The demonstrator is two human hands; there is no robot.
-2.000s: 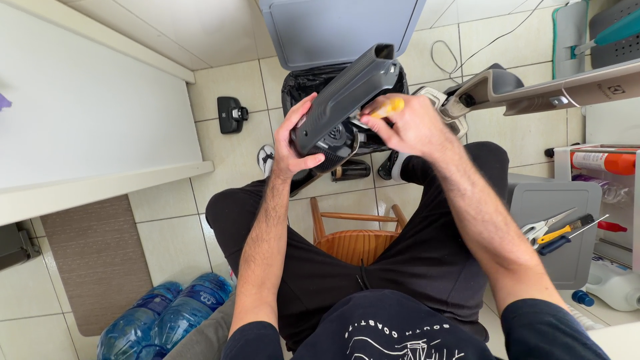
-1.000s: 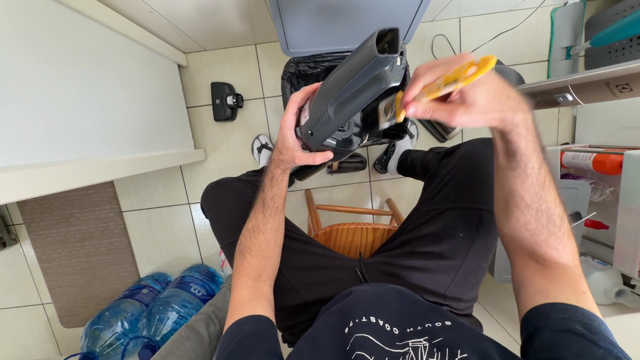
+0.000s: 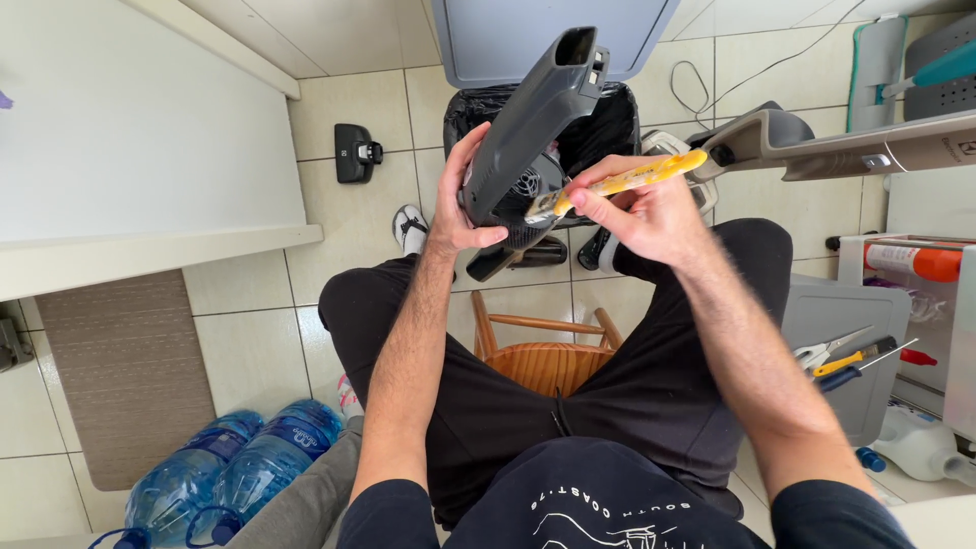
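Observation:
My left hand [image 3: 461,200] grips the dark grey body of a handheld vacuum cleaner [image 3: 526,126] from its left side, its rectangular opening pointing up and away. In my right hand [image 3: 648,206] is a paintbrush with a worn yellow handle [image 3: 644,174]. The brush's bristles lie against or just beside the vacuum's round vented part [image 3: 528,181]; exact contact is hard to tell. Below the vacuum, a bin lined with a black bag [image 3: 618,122] stands between my feet, partly hidden by my hands.
A wooden chair [image 3: 553,366] shows between my legs. Blue water bottles [image 3: 267,450] stand lower left. A vacuum floor head [image 3: 353,154] lies left of the bin. At right are an upright vacuum [image 3: 839,149] and a grey lid [image 3: 846,313] with scissors [image 3: 820,353], another brush [image 3: 850,361] and a screwdriver [image 3: 846,375].
The brush, raised off the vacuum's right side a second ago, has moved left to the vented part. My left hand still holds the vacuum.

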